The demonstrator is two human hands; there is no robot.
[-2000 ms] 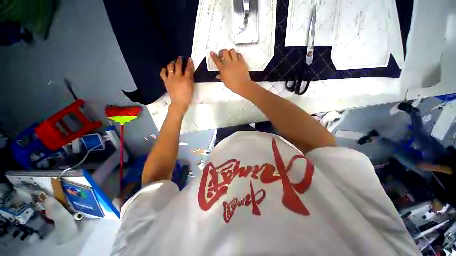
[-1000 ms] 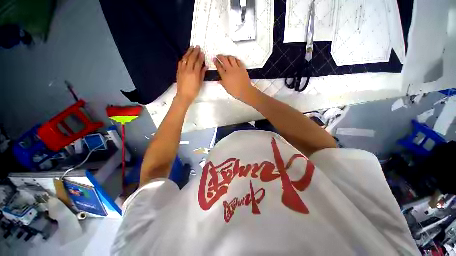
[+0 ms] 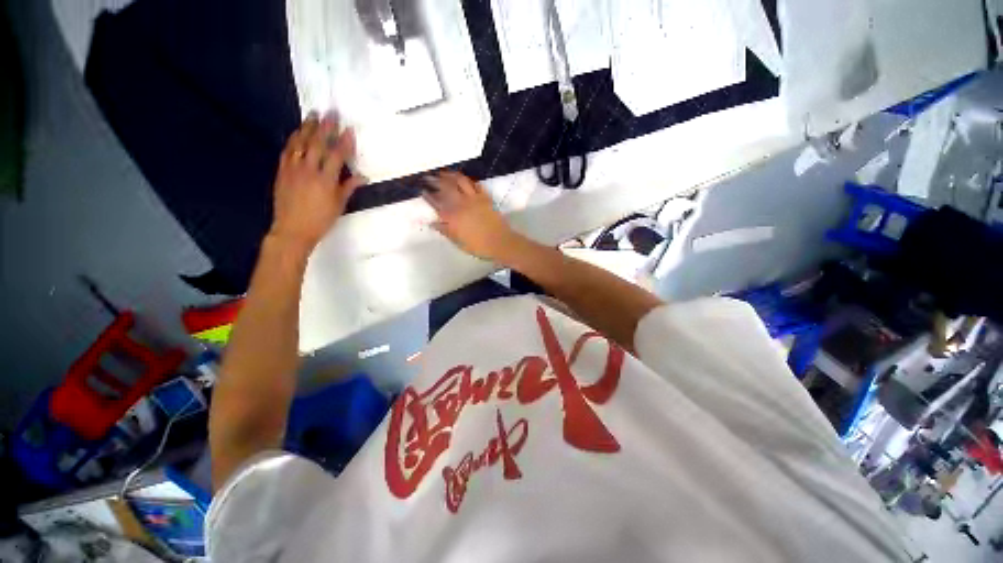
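Note:
White paper patterns (image 3: 440, 138) lie side by side on dark fabric (image 3: 198, 121) at the top of the view. My left hand (image 3: 313, 181) lies with spread fingers on the lower left edge of the nearest pattern. My right hand (image 3: 467, 214) rests at the dark fabric's near edge, just below that pattern, fingers apart. A flat grey metal plate (image 3: 423, 86) lies on the same pattern. Shears (image 3: 566, 105) lie between patterns, black handles toward me. I see nothing held in either hand.
White table covering (image 3: 385, 264) shows along the near edge. A smooth white sheet (image 3: 825, 72) lies at the right. On the left floor are a red plastic frame (image 3: 99, 379) and a red and green broom head (image 3: 215, 319). A blue plastic item (image 3: 869, 220) stands at the right.
The view has turned, and the table contents sit further left and tilted. My right hand has come off the pattern to the fabric's near edge; the hands are further apart than one second ago.

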